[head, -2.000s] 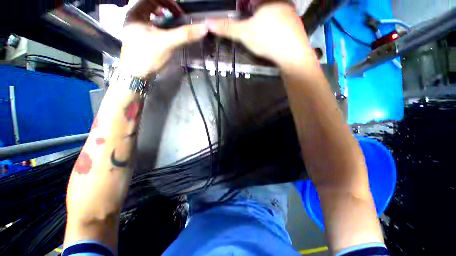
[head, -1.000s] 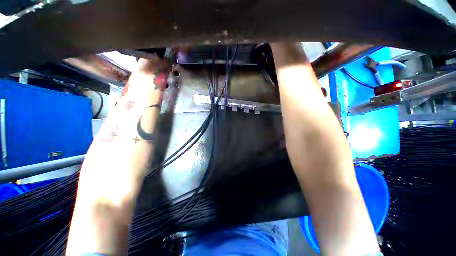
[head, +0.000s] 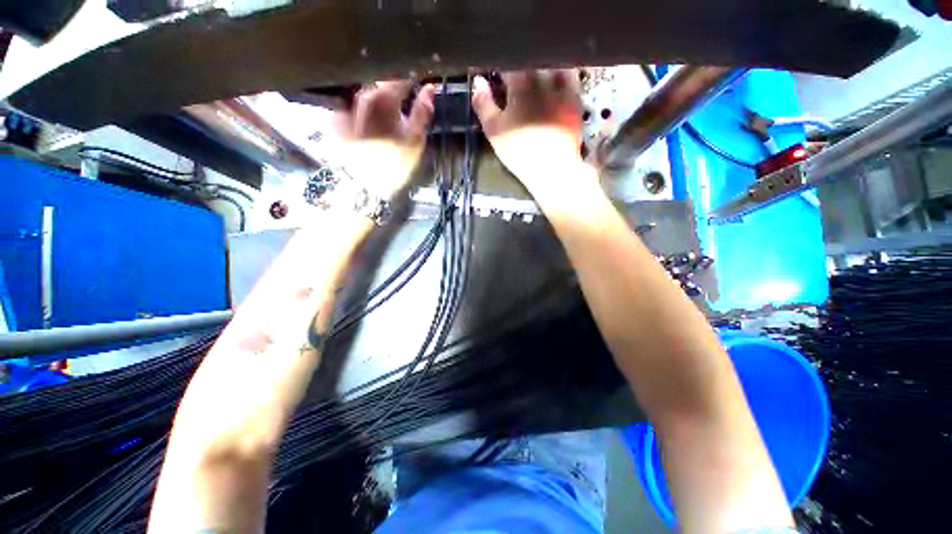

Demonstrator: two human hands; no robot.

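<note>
My left hand (head: 394, 120) and my right hand (head: 527, 110) are at the lower mould (head: 455, 111) under the press head, one on each side of it. Their fingers are partly hidden by the press head and blurred, so I cannot tell what they grip. Several black cables (head: 455, 250) run from the mould between my hands down over the grey table (head: 376, 360). A silver loading bar (head: 501, 212) with small blocks lies across the table below the mould, under the cables.
The dark press head (head: 470, 40) spans the top. Shiny tie bars (head: 668, 104) stand at both sides. A dense cable bundle (head: 104, 428) crosses the lower left. A blue bucket (head: 788, 407) is at lower right, below a blue side tray (head: 767, 256). A grey rail (head: 115, 336) is at left.
The view has shifted and the press head came into it. My hands, hidden behind the press head one second ago, show again beside the mould. The cables now run together into the mould.
</note>
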